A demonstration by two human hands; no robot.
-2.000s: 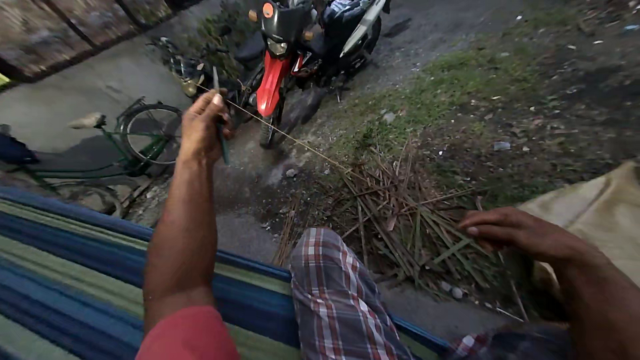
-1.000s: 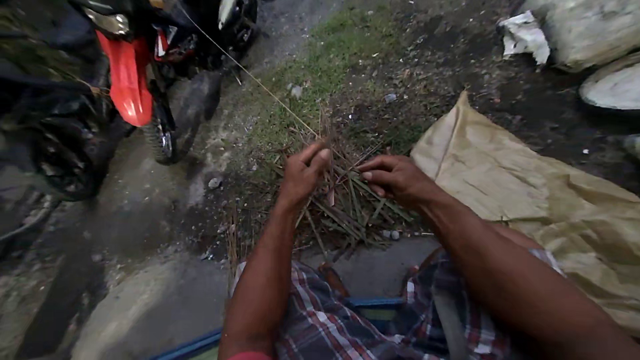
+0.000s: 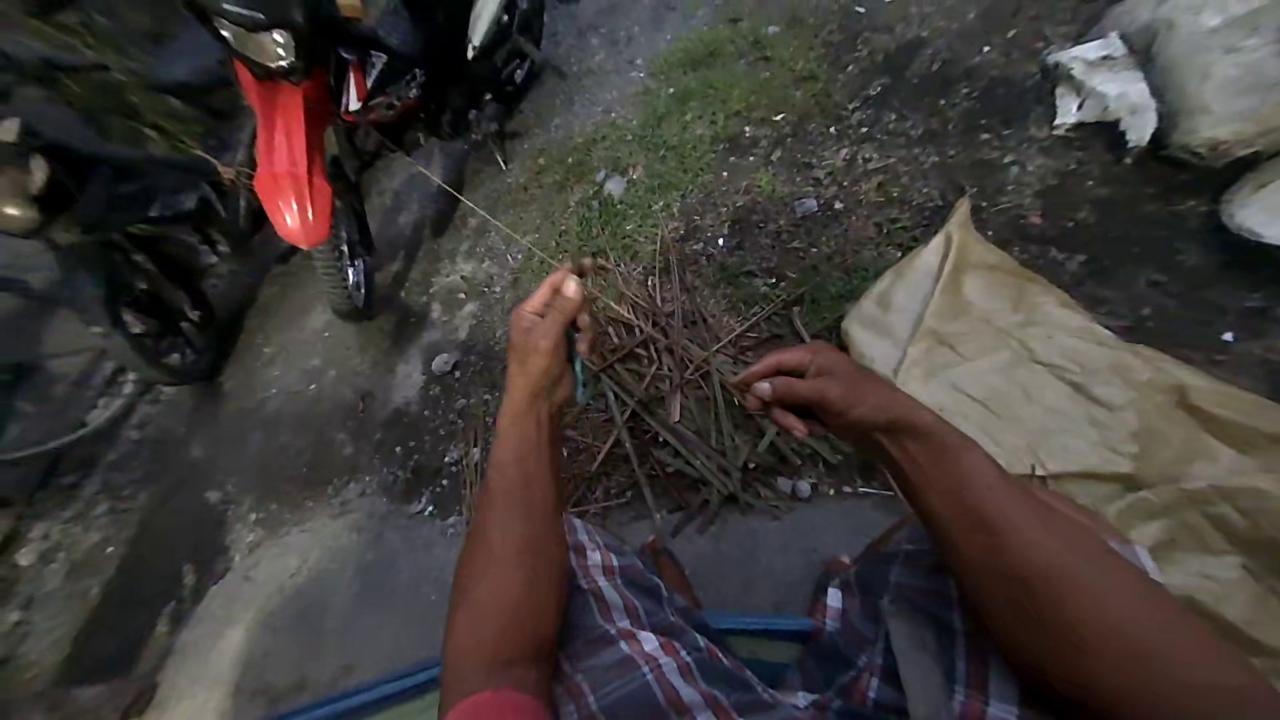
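My left hand (image 3: 550, 335) is closed around a tool with a blue-green handle (image 3: 578, 372), most of which the fingers cover. A thin pale strand (image 3: 470, 205) runs from near this hand up and left toward the motorcycles. My right hand (image 3: 810, 390) is to the right, thumb and fingertips pinched together; whether something thin lies between them cannot be made out. Below and between both hands, a loose heap of dry and greenish plant strips (image 3: 690, 400) lies on the ground.
A motorcycle with a red front fender (image 3: 290, 150) stands at the upper left, beside a dark motorcycle (image 3: 150, 260). On the right lies a tan woven sack (image 3: 1020, 370). Pale filled sacks (image 3: 1220, 80) are at the upper right. My knees in plaid shorts (image 3: 640, 640) are below.
My left hand, raised far out at the left two seconds ago, came in near my right hand over the heap, and the two are now somewhat farther apart. The view has swung right.
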